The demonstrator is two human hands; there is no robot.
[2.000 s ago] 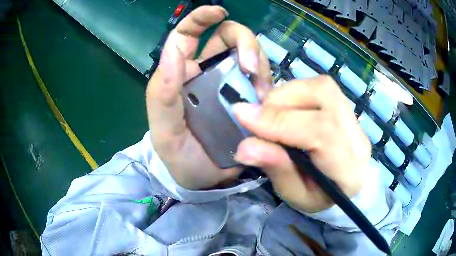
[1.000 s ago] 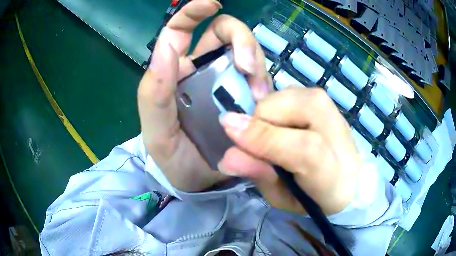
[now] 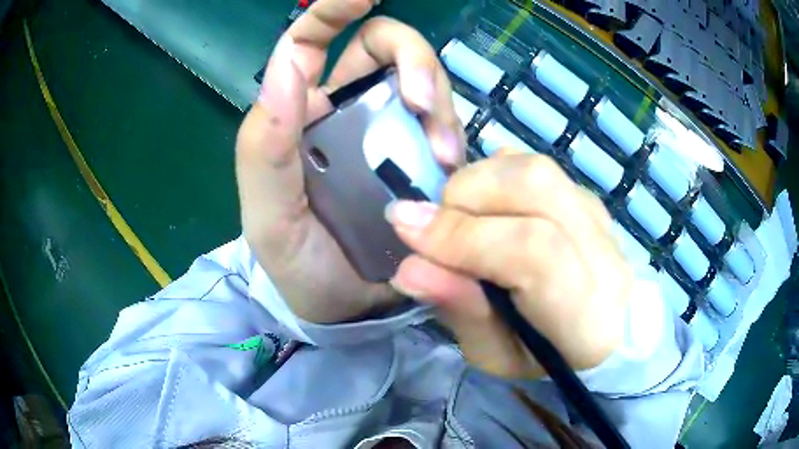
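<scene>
My left hand [image 3: 289,167] holds a device housing [image 3: 346,188] near the centre, its grey flat side with a small slot facing the camera. The side towards the fingertips is pale blue-white. My right hand [image 3: 534,254] holds a long slim black tool [image 3: 552,364] like a pen. Its broad black tip lies against the housing's pale part, beside my right thumb. The tool's rear end points down to the right. My right fingers hide part of the tool and the housing's right side.
A tray [image 3: 561,145] with rows of pale housings lies to the right, behind my right hand. Dark-grey flat parts [image 3: 701,61] lie beyond it over a yellow-orange edge [image 3: 755,171]. White paper [image 3: 753,307] is at the tray's right. A black object with a red mark shows at the top.
Both hands and the housing have shifted slightly left and up. The black tip sits a little differently on the pale part. The tray shows more than two seconds ago.
</scene>
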